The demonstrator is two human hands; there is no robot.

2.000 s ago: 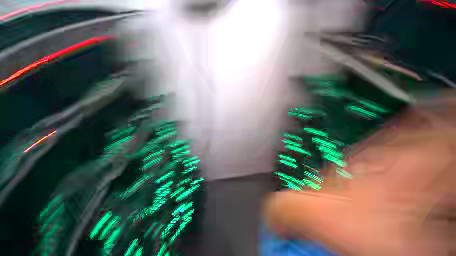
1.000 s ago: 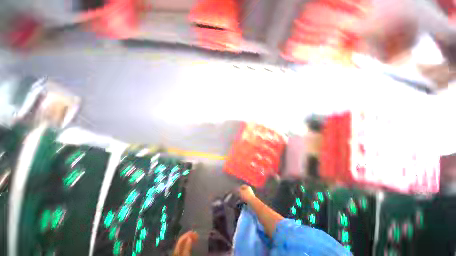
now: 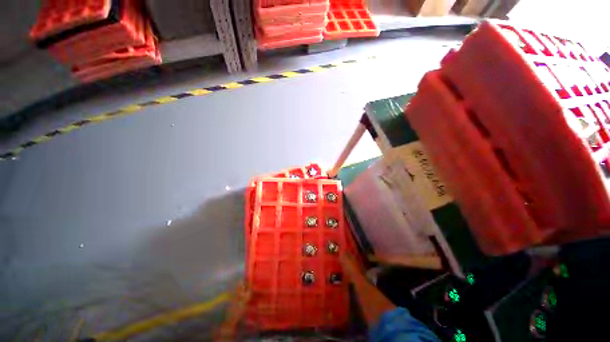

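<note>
A red-orange compartment tray (image 3: 267,240) lies in the lower middle, above another red tray (image 3: 313,171) whose edge shows behind it. Several round smartwatch units (image 3: 311,222) sit in its two right-hand columns; the left pockets look empty. My right hand (image 3: 361,287), below a blue sleeve, is at the tray's right edge and appears to grip it; its fingertips are partly hidden. My left hand (image 3: 234,314) is blurred at the tray's lower left edge and appears to grip it.
Stacked red trays (image 3: 501,127) stand high at the right on the rack, above a tan label (image 3: 428,177). Lit watches (image 3: 453,294) lie on dark shelves at lower right. Yellow-black tape (image 3: 227,85) crosses the grey floor before storage shelving (image 3: 231,33).
The view has swung from the rack shelves to the floor and aisle. The tray shows larger and nearer, and my hands are now at both its sides.
</note>
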